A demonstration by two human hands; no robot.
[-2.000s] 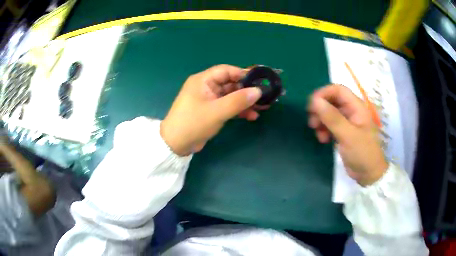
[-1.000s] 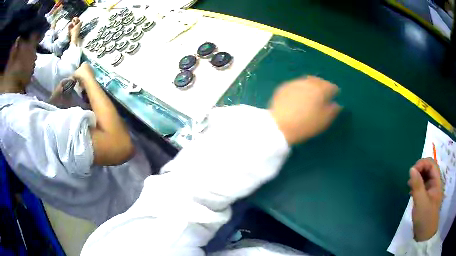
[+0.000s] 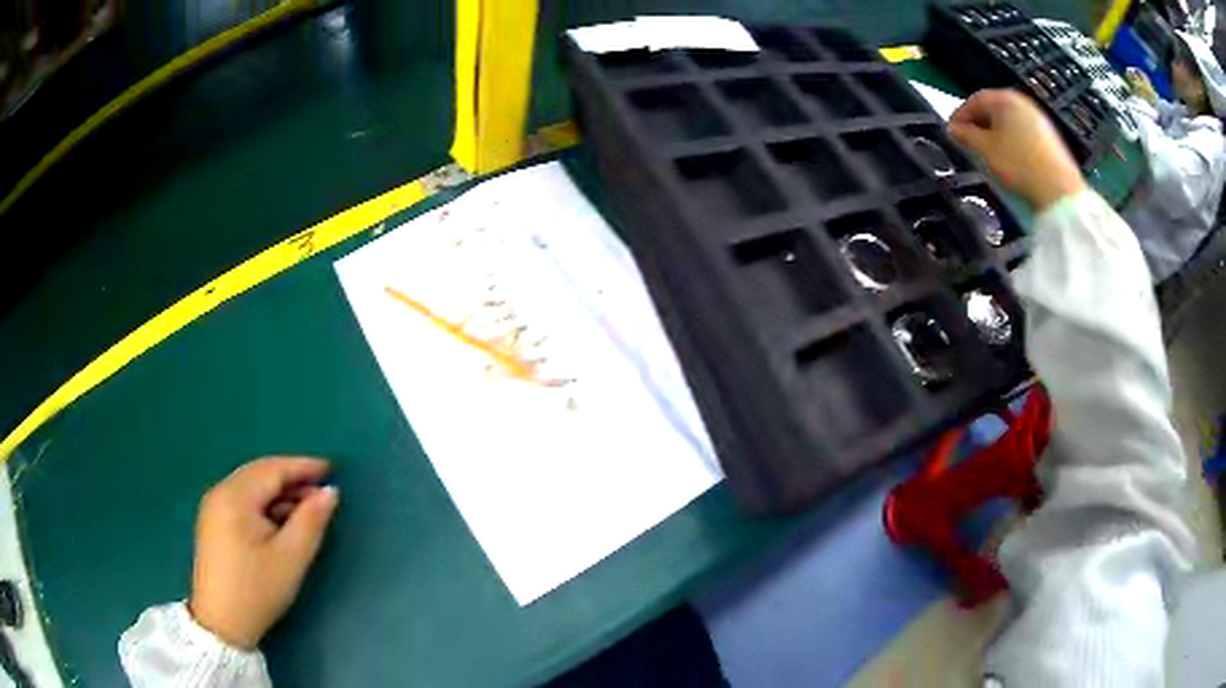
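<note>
A black foam tray (image 3: 748, 363) with square pockets stands right of centre. Several pockets on its right side hold round silver-rimmed units (image 3: 871, 261); the pockets on its left side look empty. My right hand (image 3: 971, 128) reaches to the tray's far right edge, fingers bent together; whether it holds anything is hidden. My left hand (image 3: 312, 491) hovers over the green mat at lower left, thumb and fingers curled close, with a dark gap between them; its grip is unclear. A white paper (image 3: 538, 511) holds tiny parts (image 3: 500, 312) and an orange stick (image 3: 451, 328).
A yellow post (image 3: 495, 88) and yellow tape (image 3: 202, 298) mark the green mat's far side. A white slip (image 3: 666, 34) lies on the tray's far corner. A red object (image 3: 961, 504) is below the tray. Another tray (image 3: 1022, 61) and a person's sleeve (image 3: 1170, 168) are at far right.
The view has swung right, from the pale mat to the foam tray. My right hand has moved from the paper to the tray. The black disc earlier in my left hand is no longer visible.
</note>
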